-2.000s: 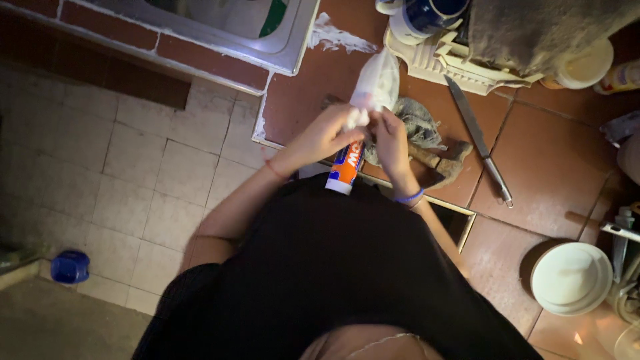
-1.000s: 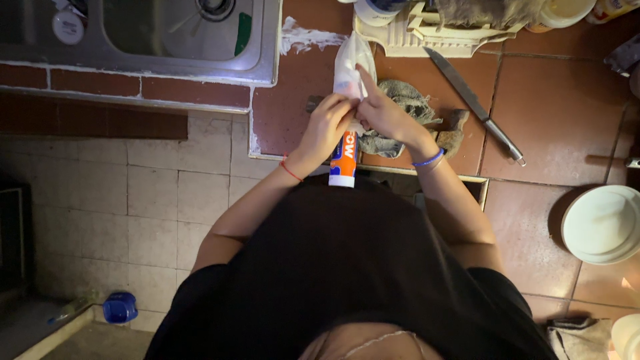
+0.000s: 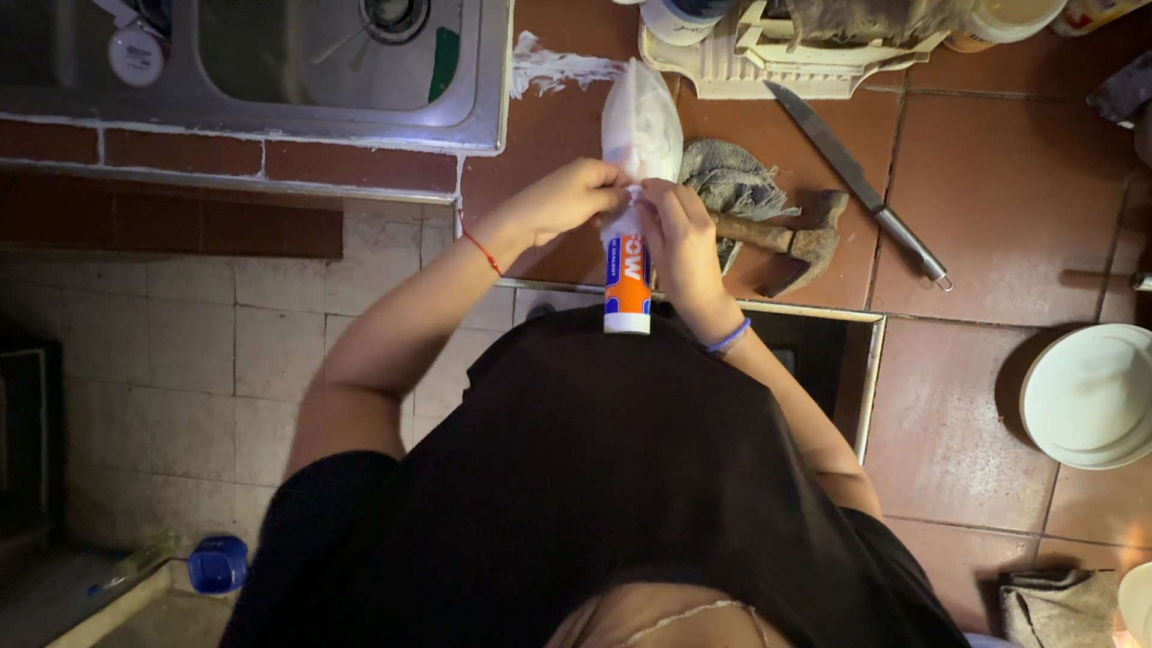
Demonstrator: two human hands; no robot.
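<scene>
A sealant cartridge (image 3: 628, 283), orange, blue and white, lies upright in view against the black shirt. A translucent plastic bag (image 3: 641, 117) covers its far end and has white stuff inside. My left hand (image 3: 580, 198) pinches the bag from the left, and my right hand (image 3: 679, 229) grips it from the right, where bag and cartridge meet. Just right of the bag are a grey rag (image 3: 733, 175) and a hammer (image 3: 801, 247) with a rusty head. White paste (image 3: 558, 70) is smeared on the tiled counter between the sink and the bag.
A steel sink (image 3: 481, 117) is at the upper left. A knife (image 3: 837, 162) lies right of the hammer, below a dish rack (image 3: 774, 76). White plates (image 3: 1089, 396) stand at the right, a folded cloth (image 3: 1053, 607) at the lower right. A blue container (image 3: 218, 564) is at the lower left.
My right index finger, stretched along the bag a second ago, is now bent in at the bag beside my left fingers. Both hands stay at the bag and cartridge.
</scene>
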